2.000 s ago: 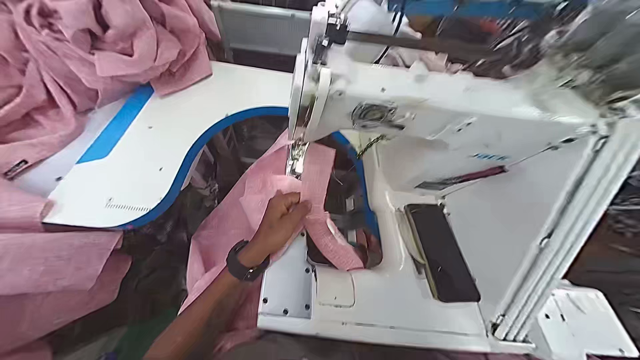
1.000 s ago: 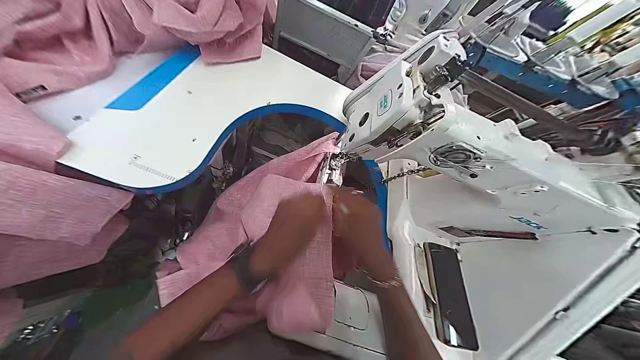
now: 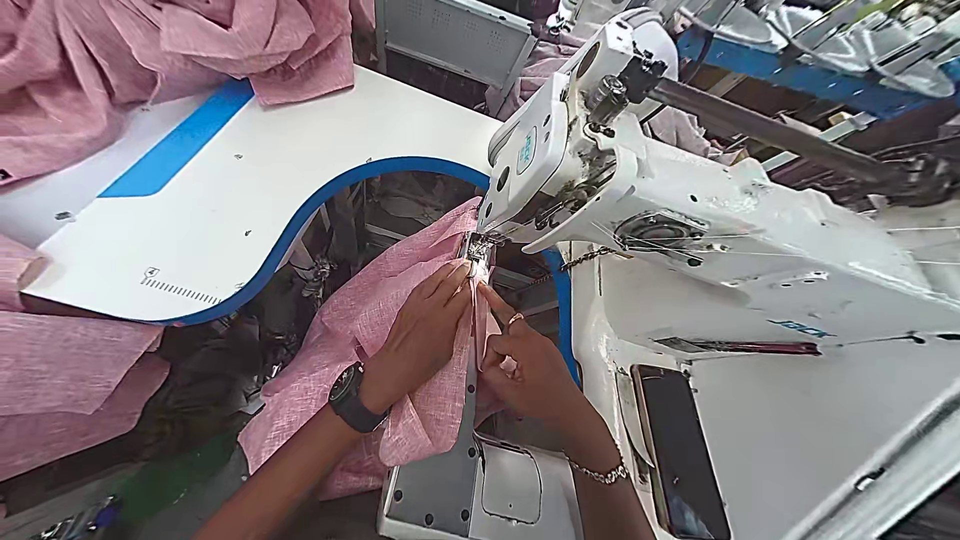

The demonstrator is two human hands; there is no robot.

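A pink fabric garment piece (image 3: 337,337) hangs over the narrow bed of a white Jack sewing machine (image 3: 720,217), its edge under the lit presser foot (image 3: 478,251). My left hand (image 3: 426,330), with a black watch at the wrist, lies on the fabric, fingertips just before the foot. On the right, my right hand (image 3: 525,360) pinches the folded fabric edge between thumb and fingers, its index finger pointing up to the foot. A ring and a bracelet are on that hand and wrist. The needle itself is hard to make out.
A white table (image 3: 300,142) with a blue curved edge stands at the left, pink fabric (image 3: 172,45) heaped at its back. More pink fabric (image 3: 75,367) hangs at the lower left. A smartphone (image 3: 682,450) lies on the machine's base at the right. A metal shaft (image 3: 765,127) runs behind the head.
My right hand, absent two seconds ago, is now at the fabric. The fabric strip that lay over the bed to the right of my left hand no longer lies spread there. The view has shifted.
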